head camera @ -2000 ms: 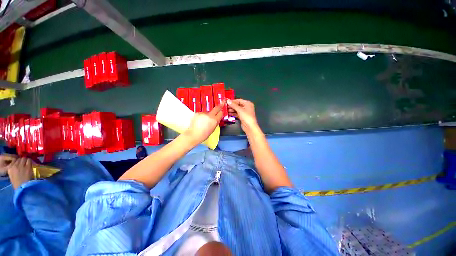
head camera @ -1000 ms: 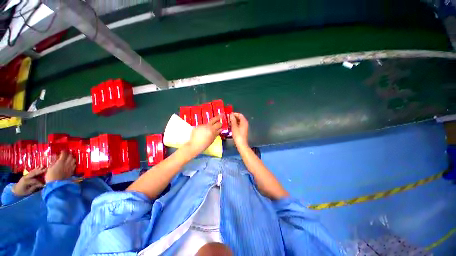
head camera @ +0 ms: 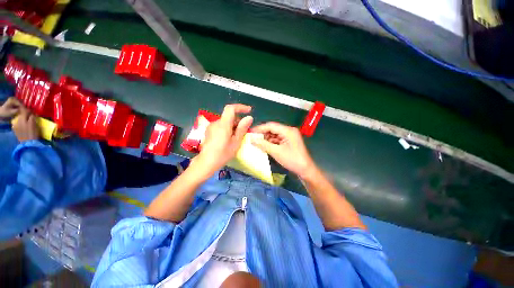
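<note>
My left hand (head camera: 221, 136) is at the left edge of a yellow sticker sheet (head camera: 253, 160), thumb and forefinger raised and a little apart; its lower fingers are hidden, with the sheet against them. My right hand (head camera: 286, 149) has its fingertips at the sheet's upper right edge. The sheet is bent, its paler side up. Red cartons (head camera: 195, 135) sit on the dark green table just left of my left hand, partly covered by it. A single red carton (head camera: 313, 119) lies slanted beyond my right hand, by the white strip. No sticker can be made out.
Another red carton (head camera: 162, 138) lies left of mine, then a long row (head camera: 93, 115). A red group (head camera: 140, 63) sits by the white strip (head camera: 253, 94) near a grey post (head camera: 169, 38). A neighbour's blue sleeve (head camera: 53, 169) is at left. A blue cable (head camera: 417, 50) crosses upper right.
The view has turned. My hands have left the red row and are now at the sheet, nearer my body. A single carton now lies apart on the right, by the white strip.
</note>
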